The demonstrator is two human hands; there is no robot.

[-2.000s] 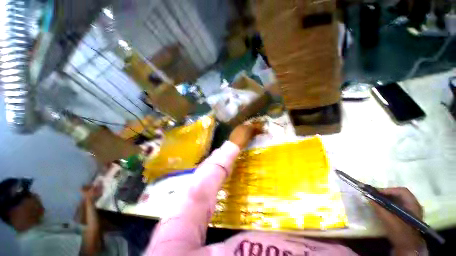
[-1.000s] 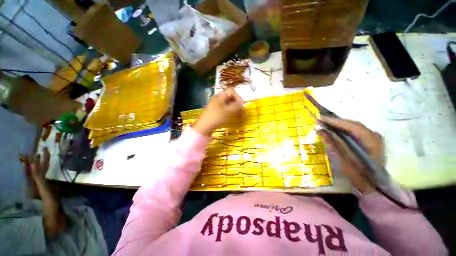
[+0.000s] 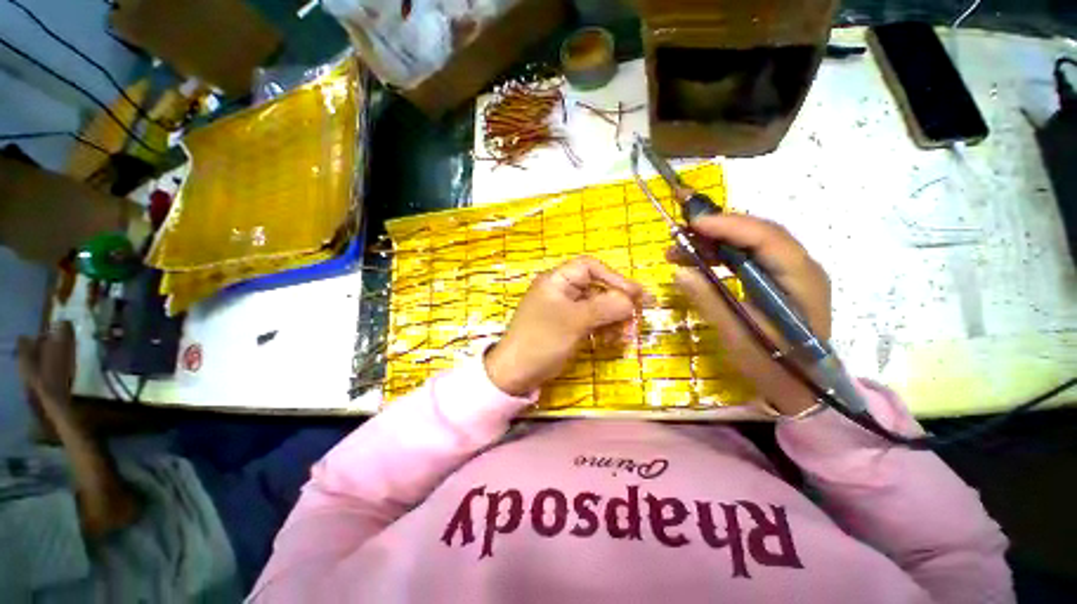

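Note:
A golden-yellow film panel [image 3: 472, 271] with a dark grid lies on the bench in front of me. Red-brown lead wires cross its left part. My left hand [image 3: 575, 319] is over the middle of the panel, thumb and fingertips pinched together; what is between them is too small to tell. My right hand [image 3: 774, 289] holds a dark grey soldering iron [image 3: 768, 295] over the panel's right part. Its tip points away from me, above the panel's far edge, with a thin curved tube alongside. The tip touches nothing that I can make out.
A red-brown wire pile [image 3: 524, 122] and a tape roll [image 3: 587, 59] lie beyond the panel. A cardboard box [image 3: 738, 89] stands behind. A phone [image 3: 927, 85] lies far right. Stacked yellow sheets [image 3: 266, 177] are at left. A person's hand [image 3: 50, 366] shows far left.
My left hand has moved from near the wire pile back over the panel's middle. My right hand has raised the iron and moved it inward over the panel. The view has tilted further down.

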